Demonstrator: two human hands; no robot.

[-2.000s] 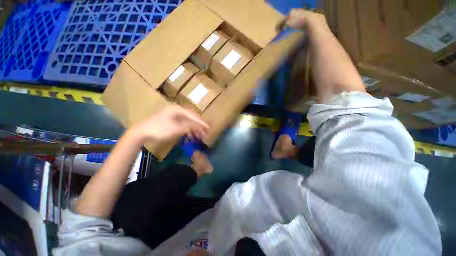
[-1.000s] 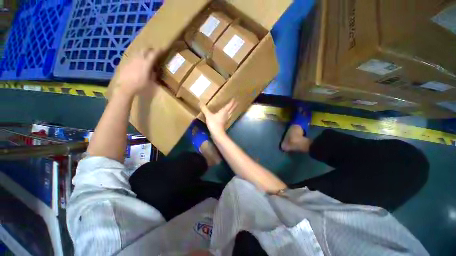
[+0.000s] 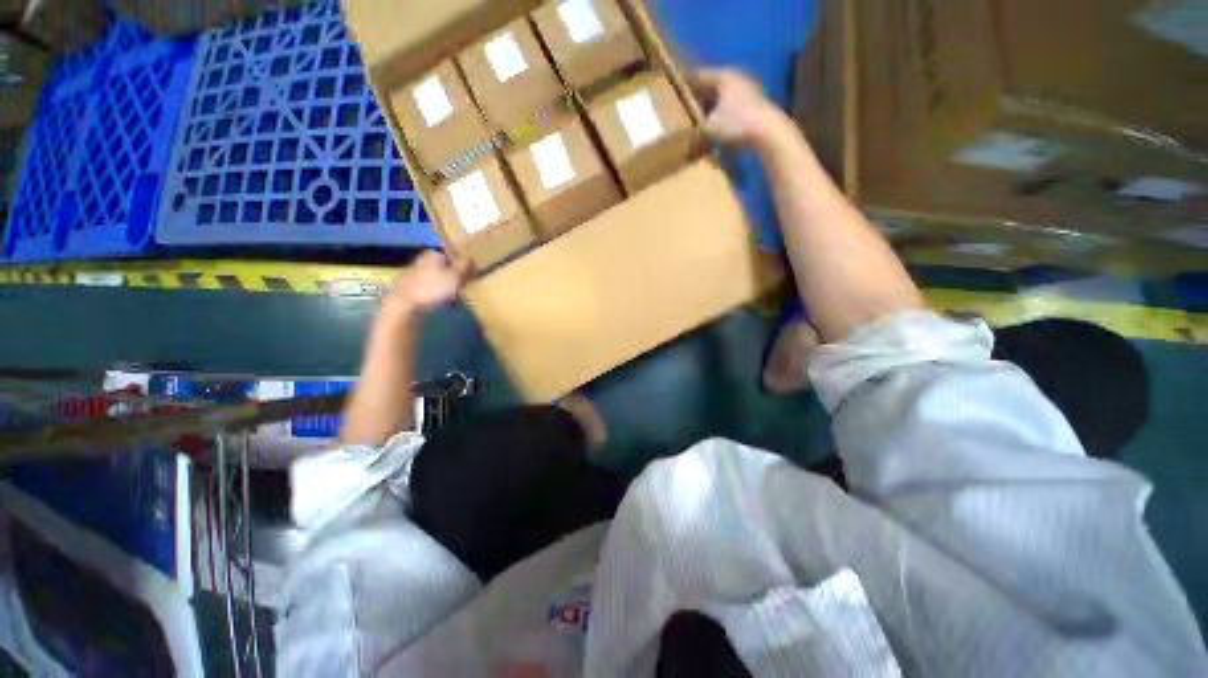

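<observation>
The open carton (image 3: 616,285) lies in front of me, turned at a slant, with a wide plain flap folded out towards me. Inside it stand several small brown inner boxes (image 3: 541,192) in two rows, each with a white label on top. My left hand (image 3: 431,282) grips the carton's near left corner by the flap. My right hand (image 3: 737,109) grips the carton's right edge near the flap's fold. The fingertips of both hands are partly hidden or blurred. The far end of the carton is cut off by the top of the picture.
Blue plastic pallets (image 3: 294,146) stand at the upper left behind yellow-and-black floor tape (image 3: 212,276). A large labelled brown carton (image 3: 1047,119) is at the upper right. A chrome wire cart (image 3: 236,543) with blue-and-white boxes is at the lower left. My legs are below the carton.
The carton has turned so its flap faces me, and more inner boxes show. My left hand has moved down to its near corner. My right hand has moved from the near side to the right edge.
</observation>
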